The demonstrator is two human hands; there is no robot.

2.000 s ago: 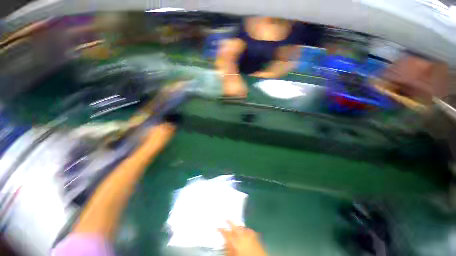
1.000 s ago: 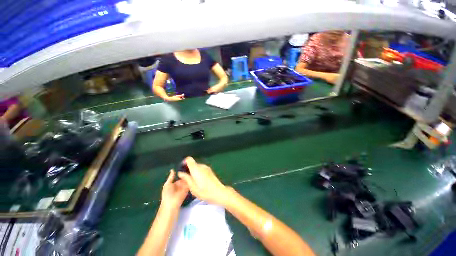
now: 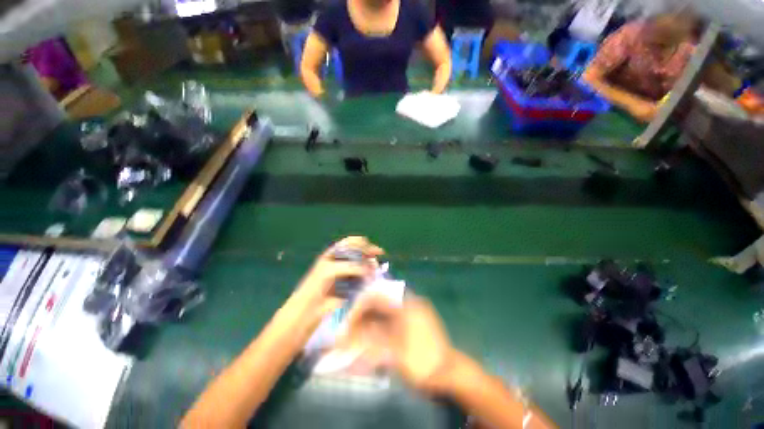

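My left hand (image 3: 328,281) is closed around a black power adapter (image 3: 348,266) above the green tabletop. My right hand (image 3: 402,331) is blurred, just right of and below the adapter, over the poly bags (image 3: 335,356); its fingers are curled and I cannot tell whether it holds anything. The whitish bag pile lies under both hands and is partly hidden by them. A heap of loose power adapters (image 3: 641,335) with cords lies on the table at the right.
Bagged adapters lie on the raised board (image 3: 194,188) and by the paper sheets (image 3: 50,327) at left. A grey roller (image 3: 222,193) runs beside the board. The conveyor belt (image 3: 436,163) carries scattered adapters. Beyond are a blue basket (image 3: 549,109) and two people.
The view has tilted down and shifted left. My hands have moved apart: the left holds the adapter, the right has come down over the bags.
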